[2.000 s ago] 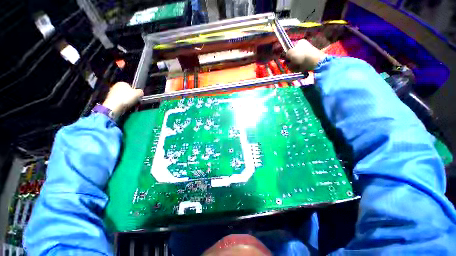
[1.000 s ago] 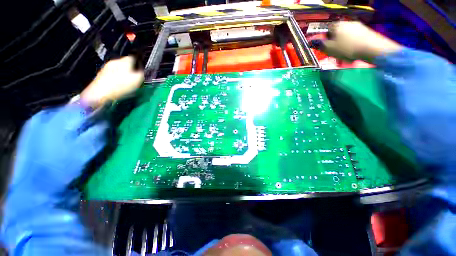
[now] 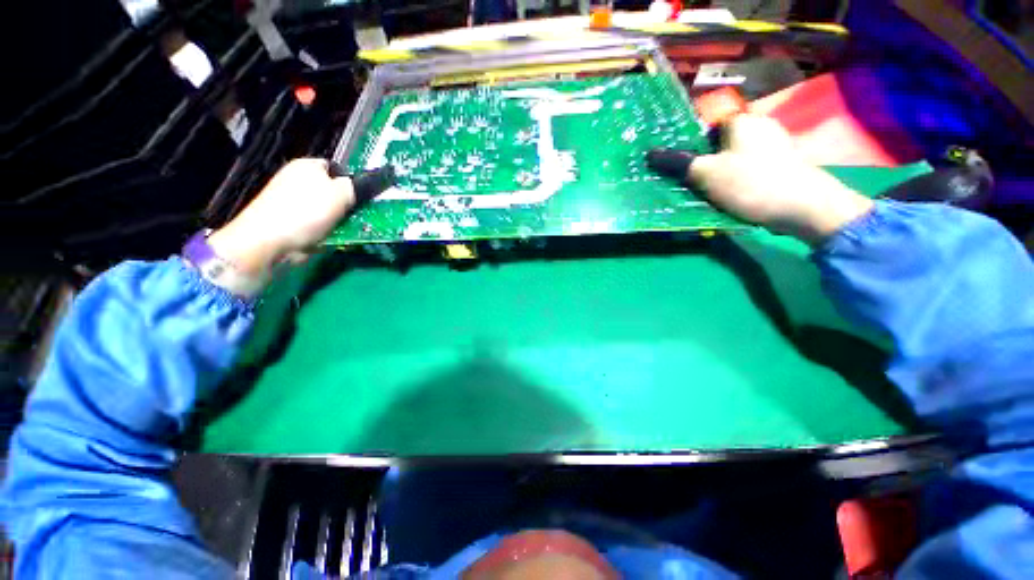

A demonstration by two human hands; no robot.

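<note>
The green printed circuit board [image 3: 601,170], thick white tracks facing up, is held between my two hands over the metal-edged carrier frame [image 3: 361,111] beyond the mat. Its near edge hangs above the far part of the green mat [image 3: 533,340], with small parts showing underneath. My left hand [image 3: 301,210] grips the board's left side, its black-covered thumb on top. My right hand [image 3: 760,170] grips the right side, also with a black-covered thumb on top. My fingers under the board are hidden. Whether the board touches the frame I cannot tell.
Black slatted racks [image 3: 102,147] stand at the left. Yellow-black tape [image 3: 454,48] runs behind the frame. A black scanner-like device [image 3: 964,176] lies at the right end of the mat. A red object [image 3: 875,532] is below the mat's front edge at the right.
The board has moved forward off the mat, held in both hands, and now covers the frame's opening. Before that, my hands let go of the frame, which had been raised and was lowered beyond the mat.
</note>
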